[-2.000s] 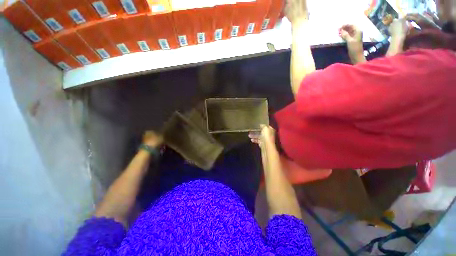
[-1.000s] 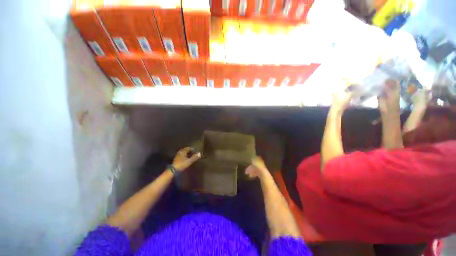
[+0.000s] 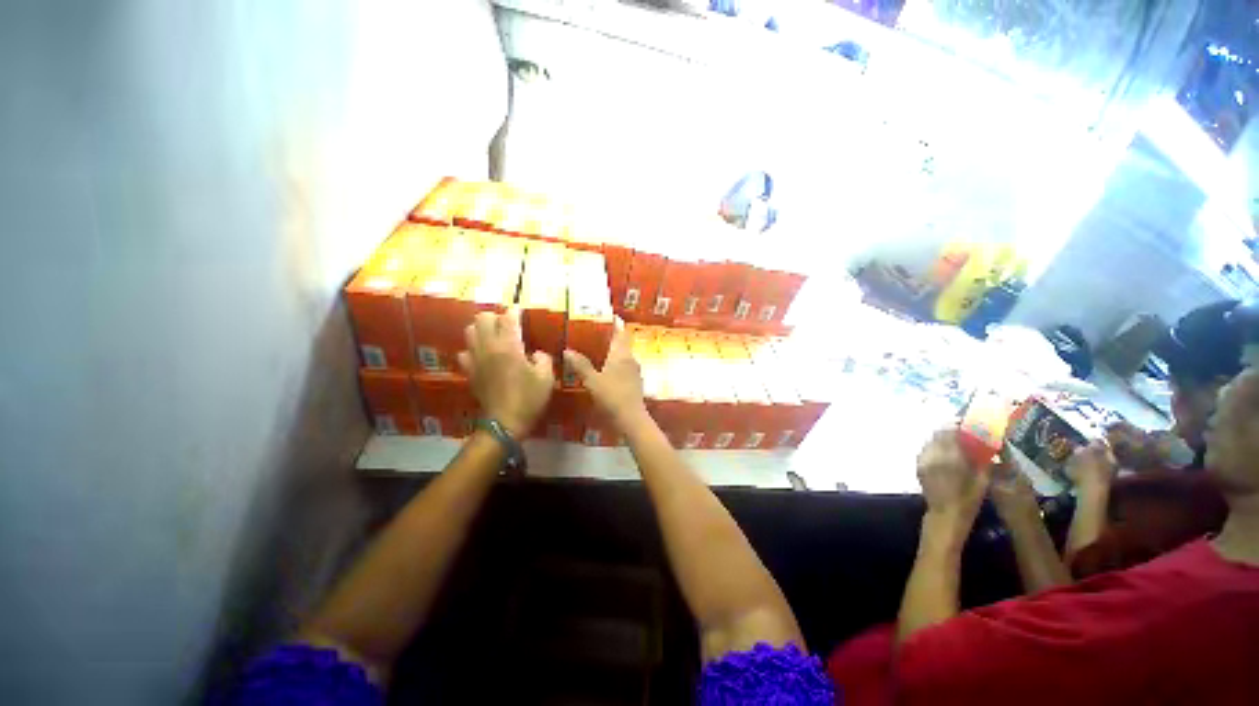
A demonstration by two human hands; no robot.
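Note:
Slim upright orange boxes (image 3: 449,297) stand in rows on the white bench, stacked two high at the left. My left hand (image 3: 508,379) and my right hand (image 3: 612,375) are at the front of the upper layer, on either side of a pair of orange boxes (image 3: 568,297). The right thumb lies on the front face and its fingers are at the right side. The left fingers touch the front near the top edge. The pair still stands among the others. A brown carton (image 3: 594,634) shows dimly below the bench edge.
The white bench edge (image 3: 456,458) runs in front of the boxes, with a pale wall (image 3: 207,276) at left. At right, a person in red (image 3: 1105,628) holds an orange-faced package (image 3: 986,421). A yellow item (image 3: 978,283) lies at back right.
My hands have moved up from the brown cartons below the bench to the orange boxes. The cartons are let go. The view has tilted up and shows more of the bench.

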